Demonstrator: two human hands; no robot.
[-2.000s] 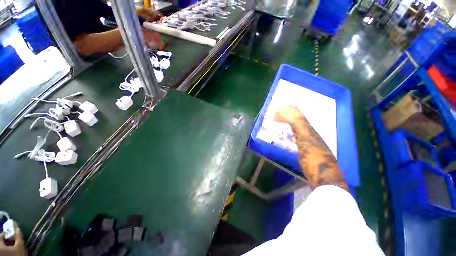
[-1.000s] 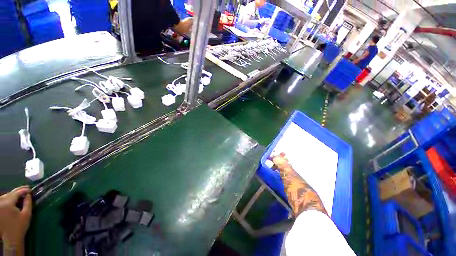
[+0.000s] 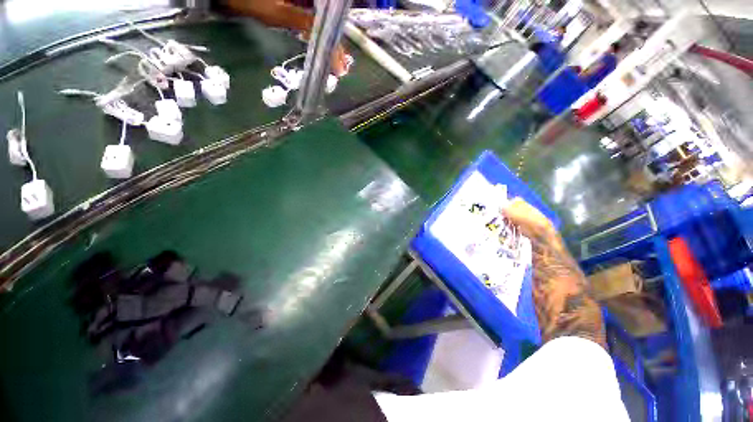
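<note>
My right hand (image 3: 524, 216) reaches over the blue bin (image 3: 442, 254) on the right. Its fingers are blurred, and I cannot tell whether they hold anything. Under and beside it, small white pieces with yellow and dark spots (image 3: 495, 239) lie in the bin, apparently open housings. A loose pile of black square pieces (image 3: 153, 301) lies on the green worktable (image 3: 272, 206). White corded units (image 3: 118, 161) lie in groups on the green conveyor belt (image 3: 74, 169). My left hand is out of the picture.
A scuffed metal rail (image 3: 165, 171) separates belt and worktable. A metal post (image 3: 320, 66) stands at the rail. Another person's forearm (image 3: 277, 12) shows at the top. A white box-like thing (image 3: 462, 361) sits below the bin. Blue shelving with a red bin (image 3: 693, 280) stands at the right.
My left hand has left the picture at the left. My right hand has moved to the bin's far right side. White sheet was showing before; spotted pieces now show in the bin. The view has shifted.
</note>
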